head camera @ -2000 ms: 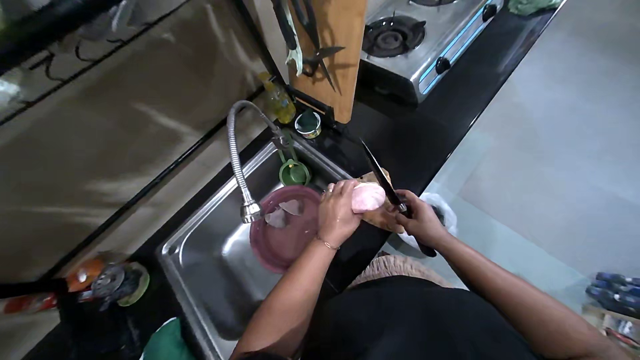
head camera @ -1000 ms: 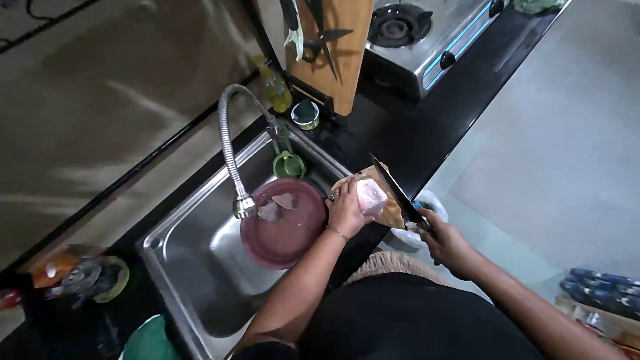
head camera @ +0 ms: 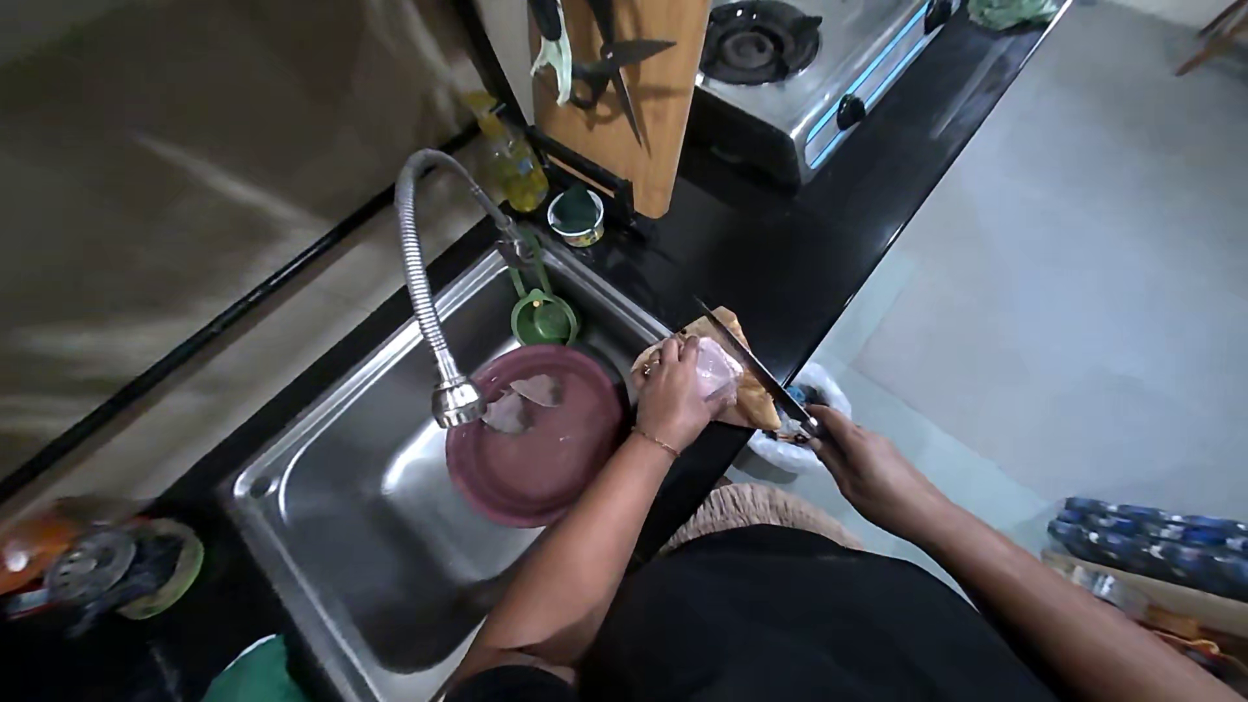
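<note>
My left hand (head camera: 675, 392) grips a pale pink piece of raw meat (head camera: 717, 370) on a wooden cutting board (head camera: 756, 402) at the sink's right corner. The handle of a long dark-bladed kitchen knife (head camera: 749, 361) is in my right hand (head camera: 858, 458); its blade slants up and left over the board, close beside the meat. A reddish plastic basin (head camera: 546, 463) stands in the steel sink (head camera: 351, 546), with pale pieces (head camera: 508, 411) inside it, left of my left hand.
The flexible faucet (head camera: 414, 263) arches over the sink. Beyond the basin is a green strainer or cup (head camera: 544, 318). A gas stove (head camera: 790, 107), upright wooden board (head camera: 624, 127) with scissors, soap bottle (head camera: 517, 166) and small tub (head camera: 576, 216) stand farther back. A lined bin (head camera: 824, 390) is below the counter edge.
Since the earliest frame, the knife has gone from being held over the board with its handle near the meat to lying farther across it, and my right hand has moved away from my left.
</note>
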